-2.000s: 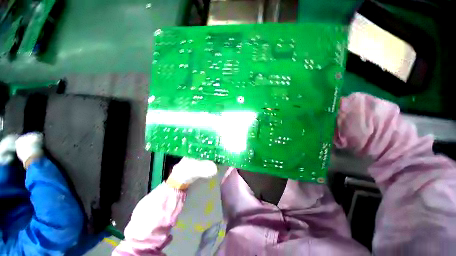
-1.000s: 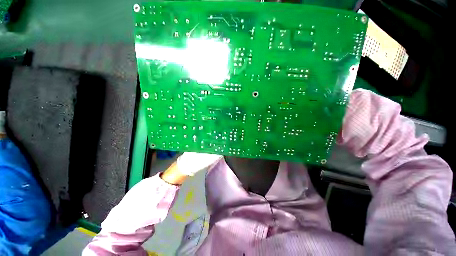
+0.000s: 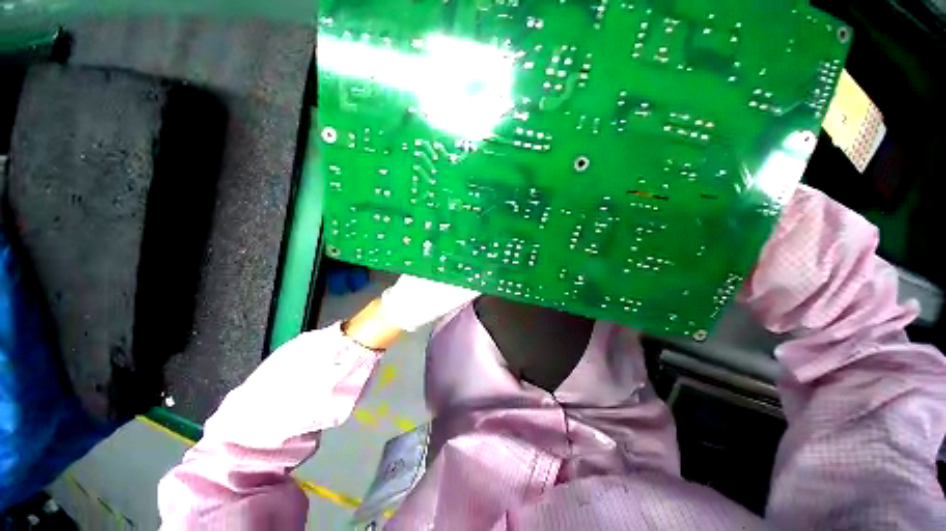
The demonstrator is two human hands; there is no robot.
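Note:
The green printed circuit board (image 3: 560,207) is held up in front of my chest, its solder side with silvery dots facing the camera. Strong glare lies on its upper left and a smaller glare near the right edge. The board's top is cut off by the picture's edge. My left hand (image 3: 430,301), in a white glove, grips the lower left edge; its fingers are partly hidden under the board. My right hand is hidden behind the board's right edge; only the pink sleeve shows there.
A black foam block (image 3: 88,228) lies on the grey mat (image 3: 249,207) of the neighbouring bench at left. A blue sleeve (image 3: 31,384) of another person is at the far left. A dark tray with a pale dotted sheet (image 3: 859,122) is at upper right, above a metal rail (image 3: 918,296).
The board has moved up and right in the picture and is tilted more, its right side larger. The glare has shifted up with it. The neighbour's glove has left the view.

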